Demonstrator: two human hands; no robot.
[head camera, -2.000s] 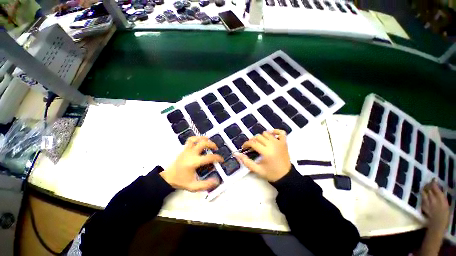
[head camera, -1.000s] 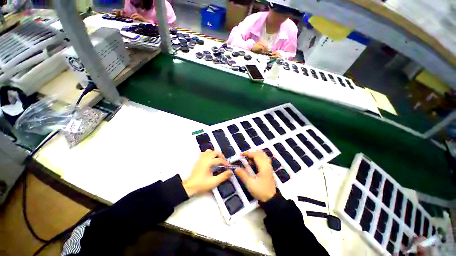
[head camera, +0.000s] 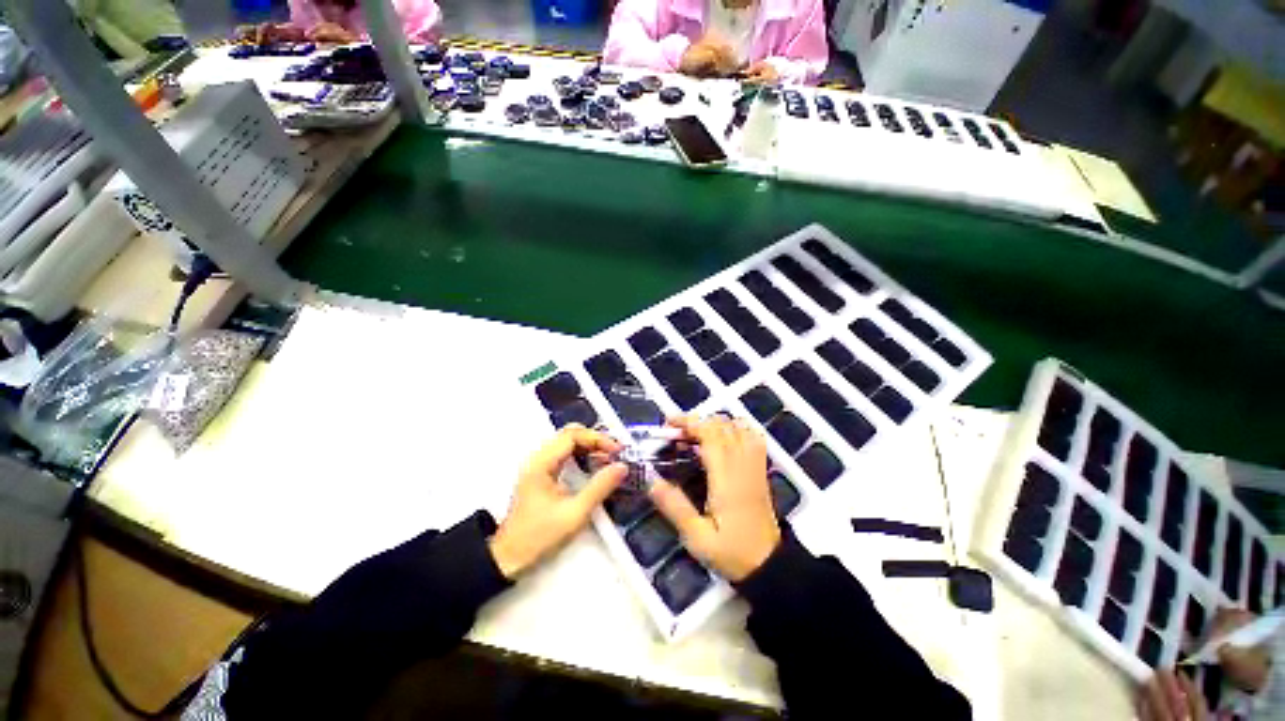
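A white parts tray (head camera: 972, 369) lies slanted in front of me, with black rounded-square cases in two long rows of slots. My left hand (head camera: 554, 500) and my right hand (head camera: 726, 493) meet over its near left part. Their fingertips hold a small dark, shiny piece (head camera: 641, 459) between them, perhaps a watch case; its details are blurred. The hands cover some of the slots. Two black strips (head camera: 898, 530) lie right of the tray, and a loose black case (head camera: 970, 589) sits at the end of the lower strip.
A neighbour's tray (head camera: 1074, 623) is at right, with another person's hands (head camera: 1209, 676) at its near edge. A green conveyor (head camera: 479, 240) runs behind my tray. At left are a bag of small parts (head camera: 205, 387), a grey metal frame (head camera: 155, 176) and a white box (head camera: 233, 158).
The view has tilted and shifted. My hands have moved from low over the tray to close together, with a small shiny piece now visible between them. The neighbour's hands show more.
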